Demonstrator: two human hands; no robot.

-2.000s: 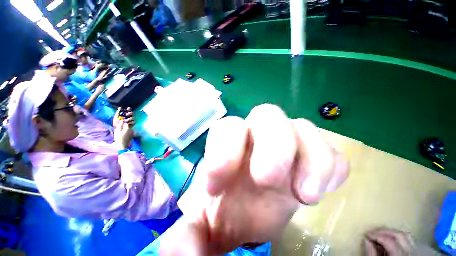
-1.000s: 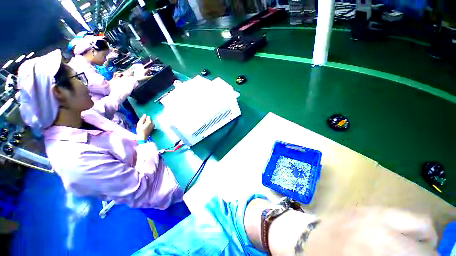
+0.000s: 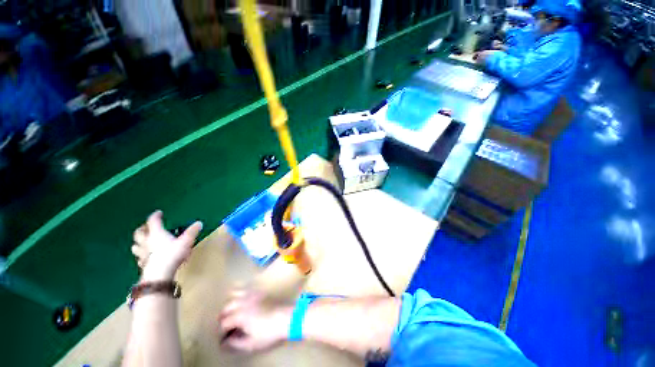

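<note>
My left hand (image 3: 164,247), with a brown-strapped watch, reaches over the cardboard's far edge with fingers spread. A black round unit (image 3: 188,229) lies just behind its fingers, partly hidden; contact is unclear. My right hand (image 3: 253,322), with a light-blue wristband, is low over the cardboard (image 3: 359,236), blurred and with fingers curled. A dark spot shows at its fingertips, but I cannot tell if it holds anything. The orange screwdriver (image 3: 294,252) hangs upright from a yellow strap (image 3: 269,93), in front of the blue bin (image 3: 251,211) with white parts.
A black cable (image 3: 352,222) loops from the screwdriver to my right forearm. White boxes (image 3: 363,172) stand beyond the cardboard. More black units (image 3: 67,315) lie on the green surface. A worker in blue (image 3: 539,64) sits at far right, near brown cartons (image 3: 503,165).
The view has swung right, away from the pink-clad worker and the bin of small grains. My left hand now reaches forward with spread fingers. The screwdriver and my right forearm have come into view.
</note>
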